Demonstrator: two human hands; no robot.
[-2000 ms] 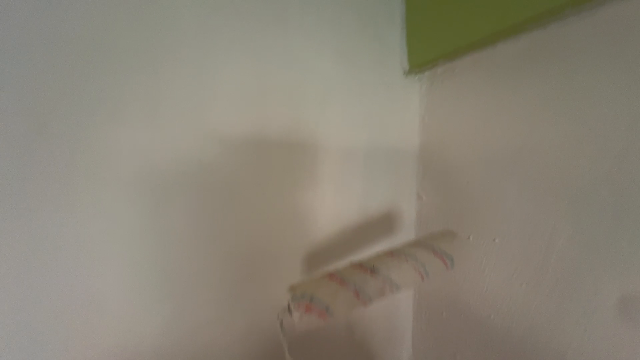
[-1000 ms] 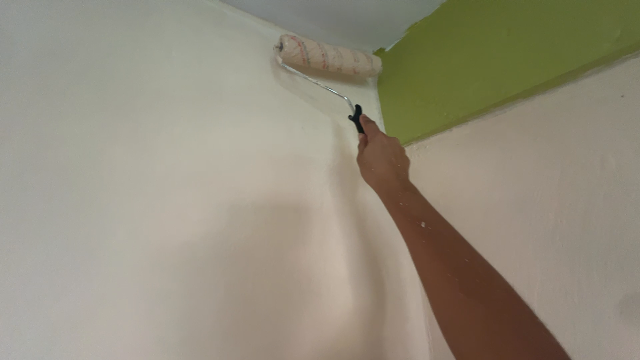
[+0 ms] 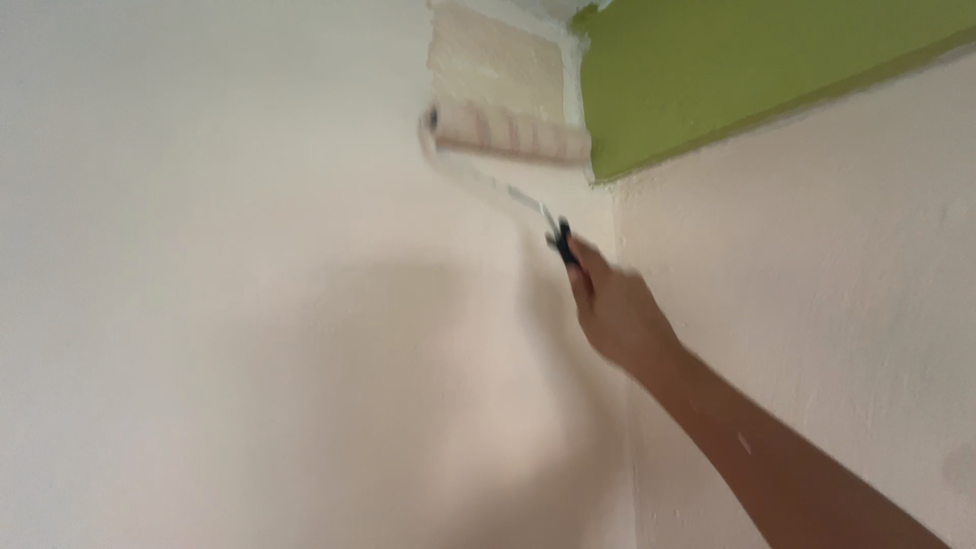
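Observation:
My right hand grips the black handle of a paint roller, with the arm reaching up from the lower right. The roller's striped sleeve lies nearly level at the pale left wall, its right end at the corner beside the green band. A thin metal frame, blurred, runs from the handle to the sleeve's left end. Just above the sleeve a beige patch of paint with ragged edges shows on the wall. My left hand is out of view.
A green painted band crosses the top of the right wall and has a lower edge near the corner. A bit of ceiling shows at the top. Shadows fall on the left wall.
The roller rose from low by the corner to the wall's top, then came down a little. The beige patch now shows above it. My right hand and arm came into view.

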